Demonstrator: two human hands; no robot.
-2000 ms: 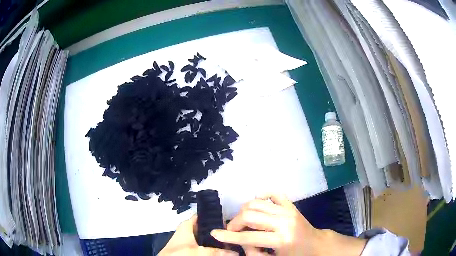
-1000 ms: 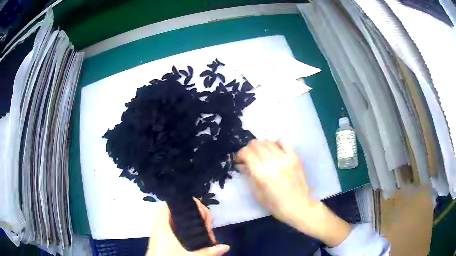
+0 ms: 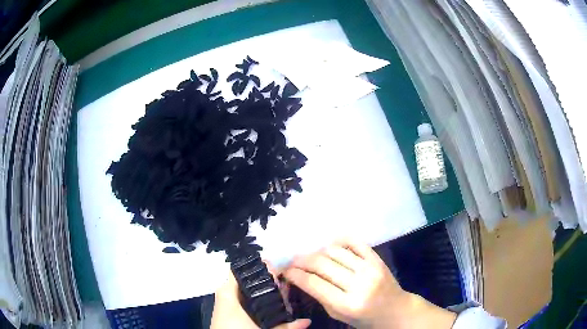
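My left hand [image 3: 230,305], cut off by the bottom edge, is closed around a ribbed black strip [image 3: 257,283] that stands out of the fist with shiny cross ridges. My right hand [image 3: 351,283] is just right of the strip, fingers bent and fingertips close to it; whether it holds a piece is hidden. A large heap of small black crescent pieces [image 3: 186,160] lies on the white work sheet [image 3: 360,193], beyond the strip. The strip's upper end overlaps the heap's near edge.
A small bottle of clear liquid [image 3: 430,160] stands right of the sheet on the green mat [image 3: 402,122]. White paper scraps [image 3: 341,74] lie at the back right. Stacks of foam sheets stand left [image 3: 38,186] and right [image 3: 450,96]. Brown cardboard [image 3: 515,263] is at lower right.
My right hand has moved from the heap's right edge back down beside the strip. The strip now shows shiny ridges. The whole view has shifted slightly.
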